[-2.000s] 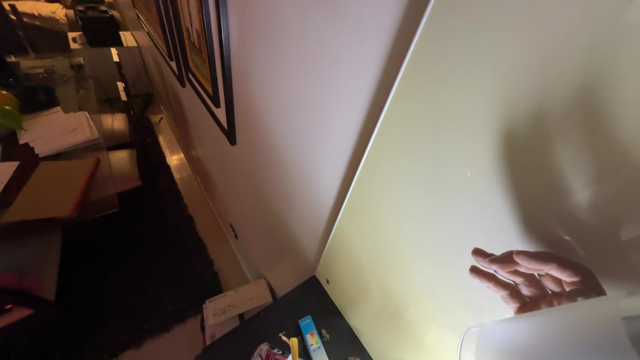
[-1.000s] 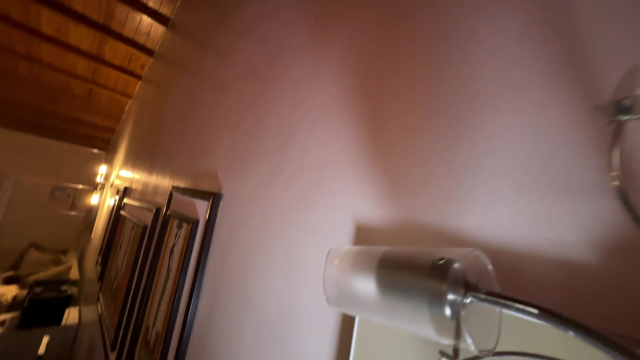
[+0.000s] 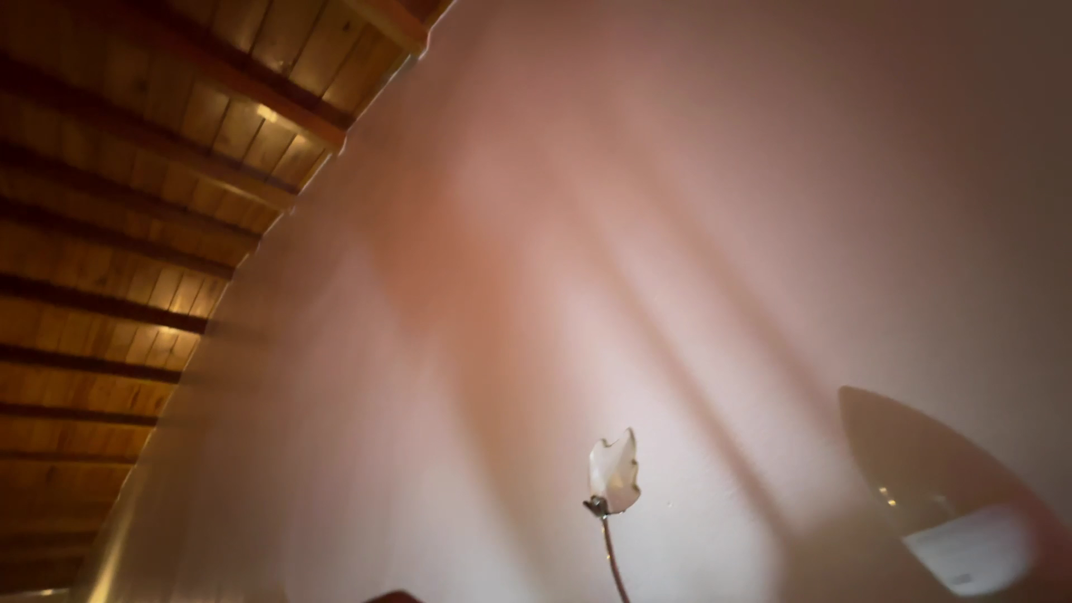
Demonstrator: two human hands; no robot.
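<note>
Neither of my hands shows in the head view now. Low in the middle, a pale translucent petal-shaped ornament (image 3: 614,473) with an uneven rim stands on a thin curved metal stem (image 3: 613,557). At the lower right is part of a large pointed, glossy object (image 3: 946,477), perhaps glass, with a bright patch in its lower part; what it is I cannot tell. A small dark shape (image 3: 394,597) is cut off by the bottom edge.
A pale wall (image 3: 712,209) with soft shadows fills most of the view. On the left, a wooden ceiling (image 3: 176,289) with dark beams (image 3: 100,297) meets the wall along a slanting edge.
The view has swung up from the table and framed pictures to the wall and ceiling. The hand at the lower right two seconds ago is out of view, as is the cylindrical glass lampshade.
</note>
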